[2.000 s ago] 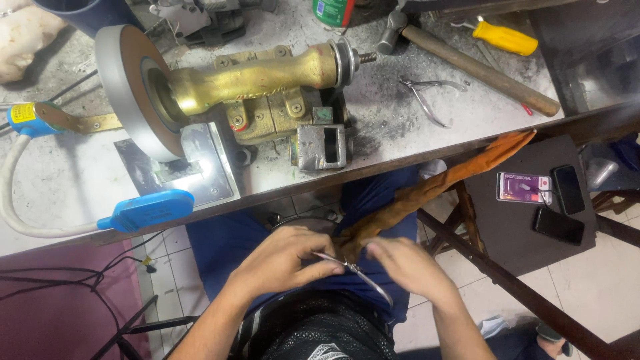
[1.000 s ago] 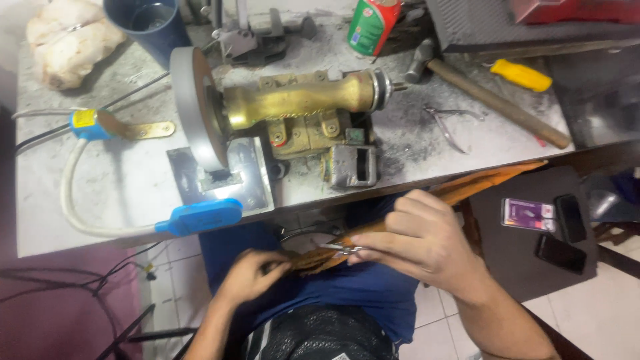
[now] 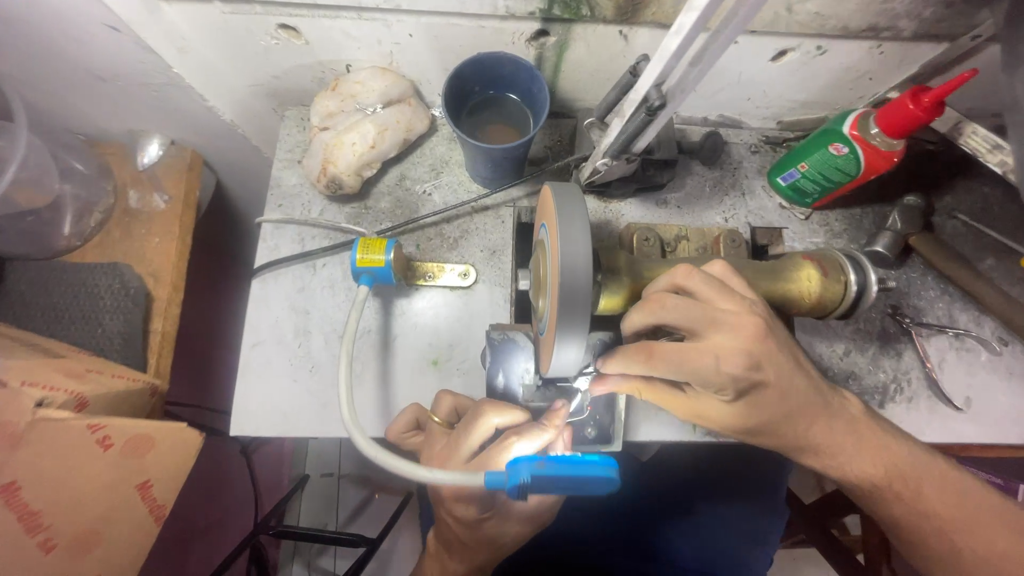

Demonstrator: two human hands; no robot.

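Both my left hand (image 3: 488, 448) and my right hand (image 3: 704, 344) pinch a small shiny metal tool (image 3: 582, 390), its shape partly hidden by my fingers; it looks like nippers or pliers. The tool is at the lower edge of a grey grinding wheel (image 3: 570, 280), and I cannot tell whether they touch. Just over my left hand is the blue head of a gooseneck lamp (image 3: 563, 475), lighting the spot. Behind my right hand runs the brass-coloured housing of the bench grinder (image 3: 800, 282). Under the wheel lies a metal rest plate (image 3: 512, 364).
A blue cup of liquid (image 3: 498, 120) and a whitish lump (image 3: 360, 132) stand at the back. To the right are a green and red bottle (image 3: 848, 152), a hammer (image 3: 912, 224) and metal nippers (image 3: 928, 352). The lamp's flexible neck (image 3: 349, 384) curves past my left hand.
My hands have moved up from my lap, where they held a metal tool over an orange-brown cloth, to the grinding wheel. The view has shifted left and nearer the bench.
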